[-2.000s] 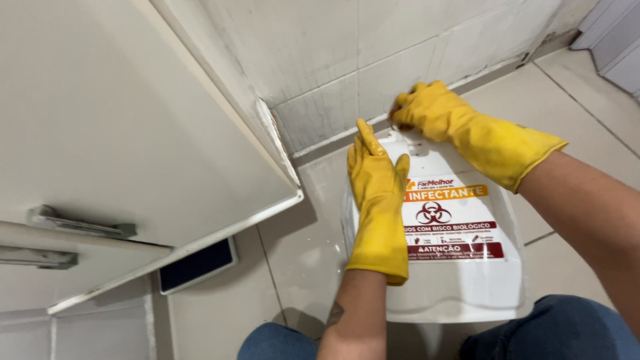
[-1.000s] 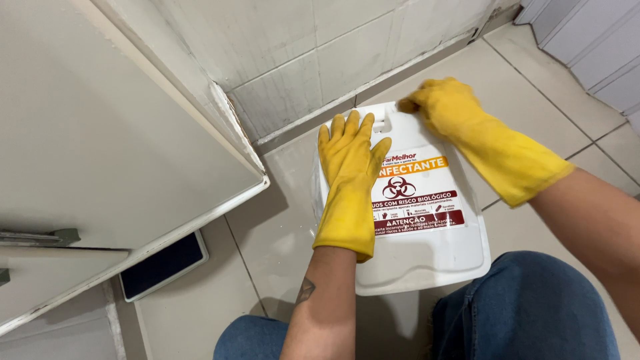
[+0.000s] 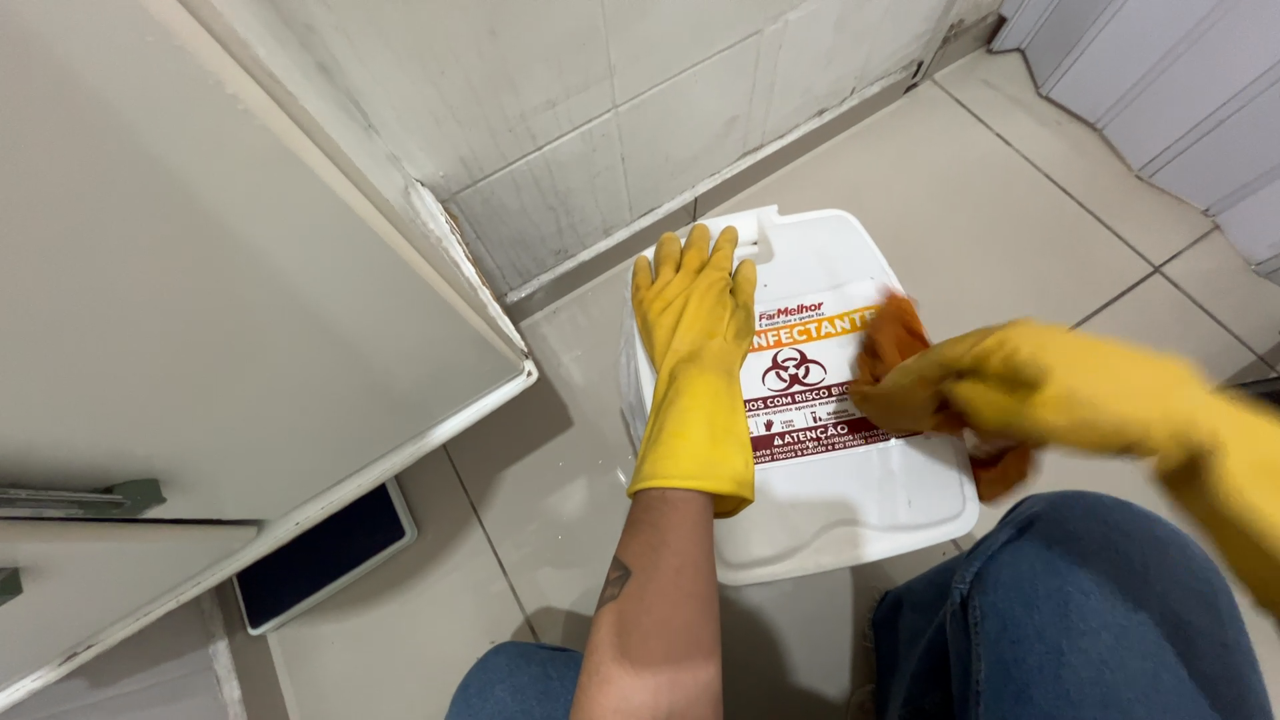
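Observation:
A white plastic lid or panel with a printed biohazard label (image 3: 850, 520) lies tilted near the wall, over the tiled floor. My left hand (image 3: 695, 350), in a yellow rubber glove, rests flat on its upper left part, fingers spread a little and pointing at the wall. In my right hand (image 3: 940, 385), gloved alike and blurred, is an orange-brown cloth (image 3: 890, 335), held at the right side of the label. Part of the cloth hangs past the panel's right edge. What lies under the panel is mostly hidden.
A pale cabinet (image 3: 250, 250) with metal handles juts out on the left. Below its edge a dark flat panel with a light rim (image 3: 325, 555) lies on the floor. The tiled wall (image 3: 560, 120) stands ahead, a ribbed pale panel (image 3: 1160, 90) at upper right. My knees are close below.
My right hand has moved from the panel's top edge down to its right side, where the orange-brown cloth now shows. My left hand stays on the panel.

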